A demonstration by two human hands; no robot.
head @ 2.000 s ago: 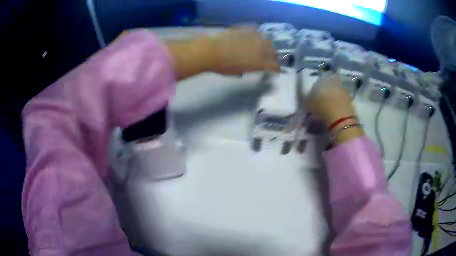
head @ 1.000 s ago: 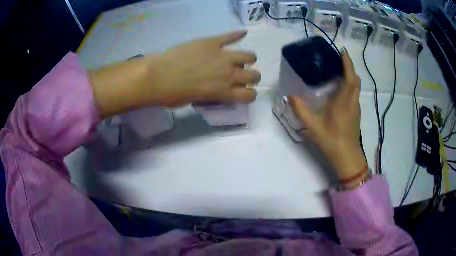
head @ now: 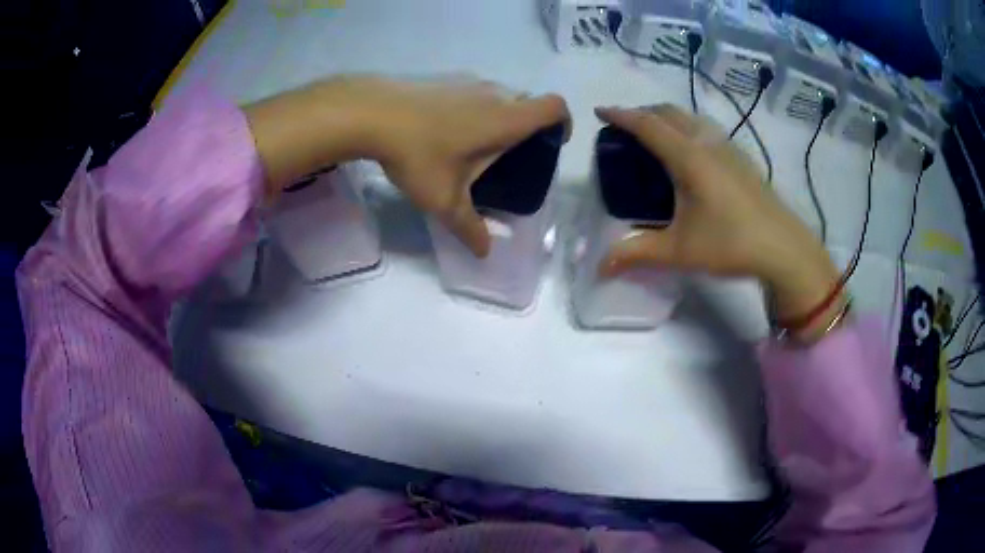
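Two white mini projectors with black square faces up stand side by side on the white table [head: 486, 378]. My left hand [head: 448, 146] is around the top of the left projector [head: 491, 265], thumb on its near side. My right hand [head: 718, 205] is around the top of the right projector [head: 632, 302], thumb on its near side and fingers behind. The palms hide part of both black faces. Another white projector [head: 329, 232] stands further left, its top partly hidden by my left forearm.
A row of white projectors [head: 745, 70] with black plugs and cords runs along the back right. A black remote control [head: 919, 356] lies at the right edge beside yellow tape and thin wires. Part of another white unit [head: 235, 270] shows by my left sleeve.
My right hand has set its projector down upright beside the left one, further forward on the table. My left hand has moved onto the left projector's top. The view has shifted slightly.
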